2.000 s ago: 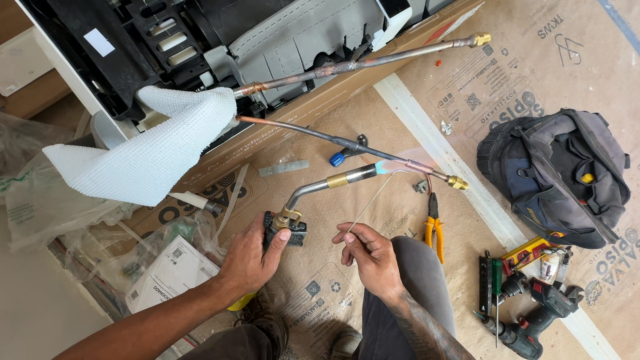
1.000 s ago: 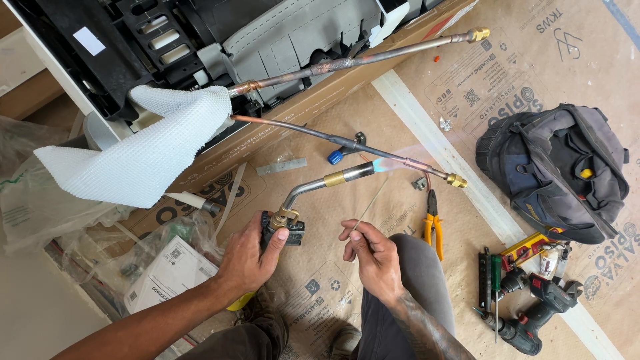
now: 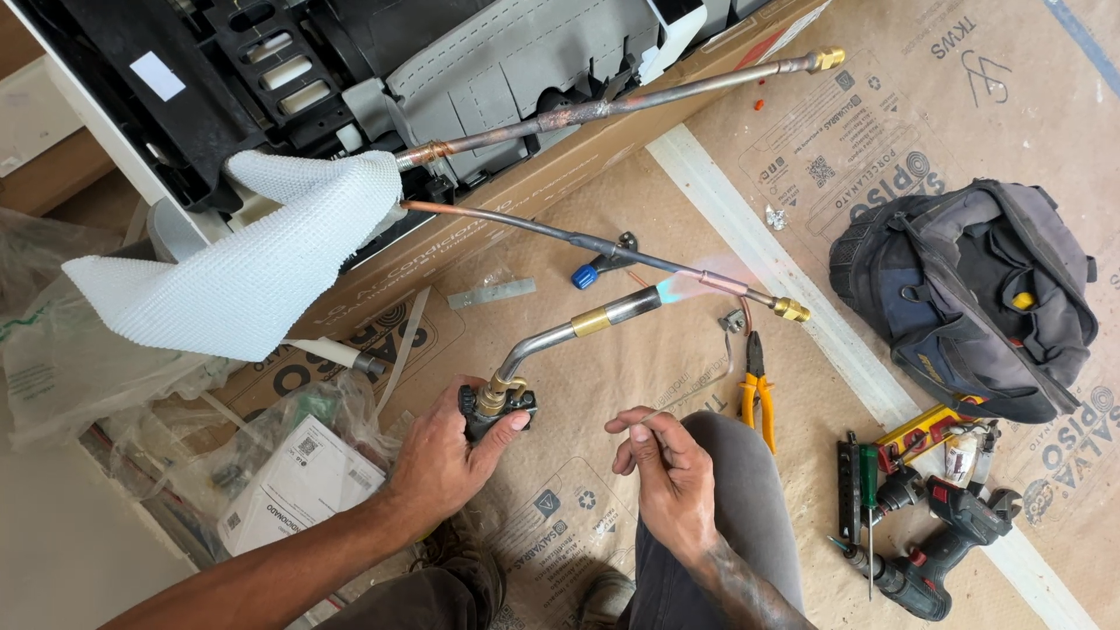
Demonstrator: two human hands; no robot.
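My left hand (image 3: 451, 451) is closed around the black valve body of a gas torch (image 3: 538, 339). From the torch's metal nozzle a blue-green flame (image 3: 678, 287) plays on a joint of the lower copper pipe (image 3: 577, 238), near its brass flare nut (image 3: 792, 309). My right hand (image 3: 669, 472) pinches a thin, bent filler rod (image 3: 700, 385), whose far end reaches up below the pipe. The upper copper pipe (image 3: 647, 103), also with a brass nut, runs above. A white textured cloth (image 3: 262, 254) drapes over the place where both pipes leave the air conditioner unit (image 3: 350, 79).
Orange-handled pliers (image 3: 758, 394) and a blue-knobbed pipe cutter (image 3: 604, 260) lie on the papered floor. At right are a tool bag (image 3: 962, 297), a cordless drill (image 3: 941, 551), a yellow-red level (image 3: 914, 437) and a green screwdriver (image 3: 869, 481). A cardboard box edge (image 3: 525, 206) runs under the unit.
The filler rod's far end has swung down and right, away from the heated pipe joint. Both hands keep their holds, and the flame stays on the lower pipe.
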